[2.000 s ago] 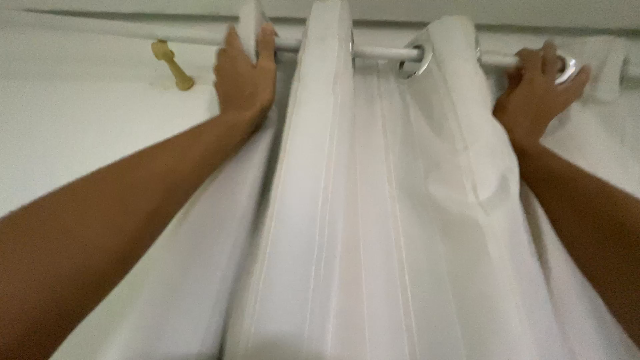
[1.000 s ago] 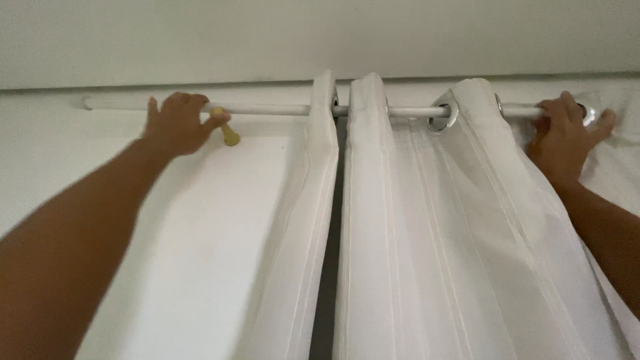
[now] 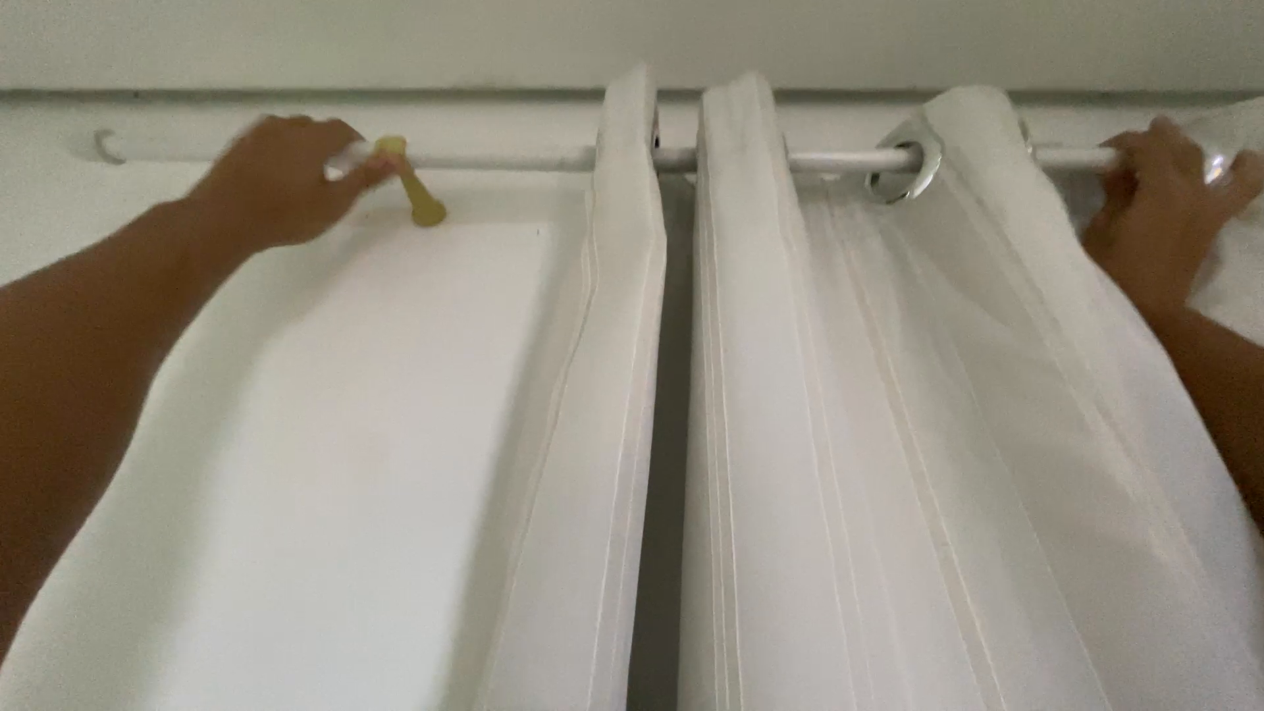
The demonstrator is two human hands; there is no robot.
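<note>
A white curtain rod [image 3: 504, 158] runs across the wall near the ceiling. My left hand [image 3: 296, 178] grips it just left of a yellowish rod bracket [image 3: 422, 193], with its thumb near the bracket. White grommet curtains [image 3: 948, 346] hang from the rod, bunched in folds at the centre and right; a silver grommet [image 3: 923, 170] shows on the rod. At the right, my right hand [image 3: 1155, 207] is closed around the rod by another shiny grommet [image 3: 1215, 168], its outer fingers spread over the curtain. The rod's right end is out of view.
The ceiling [image 3: 632, 39] lies close above the rod. Behind is a white wall [image 3: 375, 395], and a dark narrow gap [image 3: 664, 444] shows between two curtain folds. The rod's left end cap [image 3: 107, 147] is near the wall at the far left.
My left hand has gone from the left curtain fold out to the rod beside the bracket. My right hand stays at the right part of the rod. The view has shifted.
</note>
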